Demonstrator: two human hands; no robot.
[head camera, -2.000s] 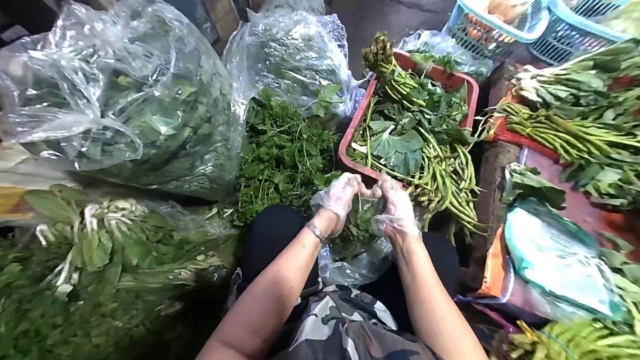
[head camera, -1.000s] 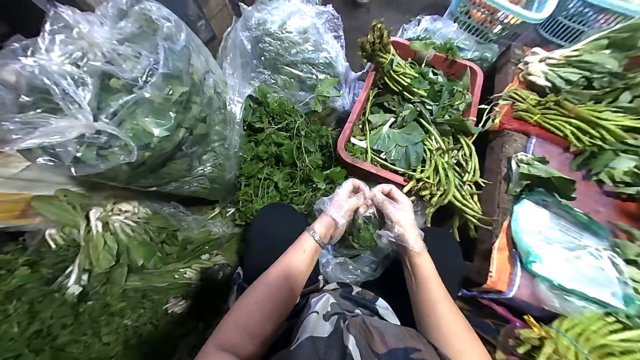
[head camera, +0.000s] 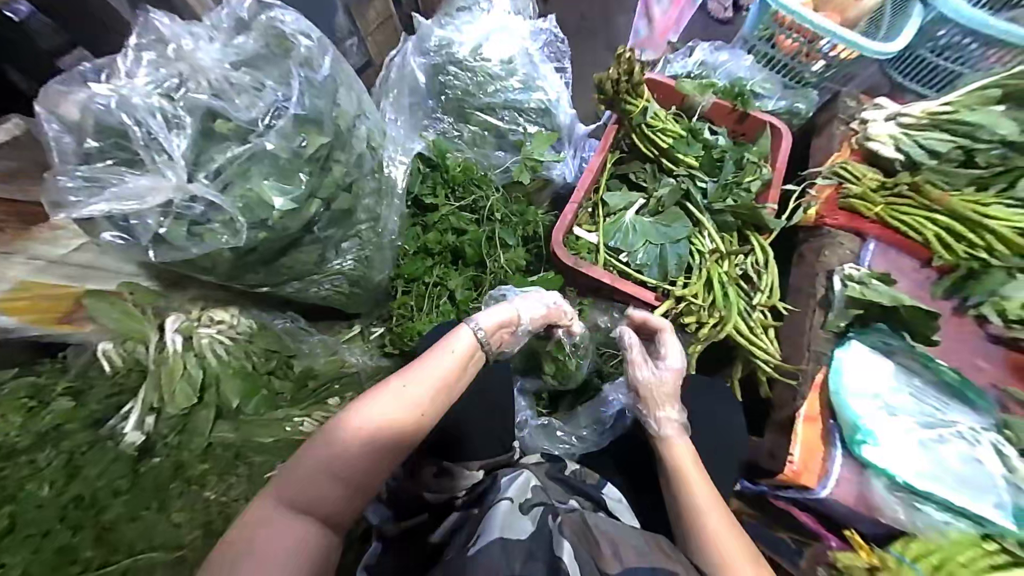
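Observation:
Thin clear plastic gloves cover both hands. My left hand (head camera: 540, 318) grips the top of a small clear plastic bag of green leaves (head camera: 560, 360), which hangs just below its fingers. To the right of that bag, my right hand (head camera: 654, 360) is raised with its fingers curled and apart, holding nothing that shows. An open clear plastic bag (head camera: 572, 428) with greens inside lies between my knees, under both hands. Loose leafy herbs (head camera: 472, 240) are heaped just beyond my left hand.
A red plastic crate (head camera: 588, 272) of greens and long beans (head camera: 740, 296) stands ahead right. Large clear bags of leaves (head camera: 320, 184) fill the upper left, above white-stemmed greens (head camera: 188, 352). Bundled vegetables (head camera: 936, 208) and a green-edged plastic bag (head camera: 912, 424) lie right. Blue baskets (head camera: 848, 40) stand beyond.
My hands were together over the small bag; now they are apart. The left has moved left with the bag in it, and the right has let go.

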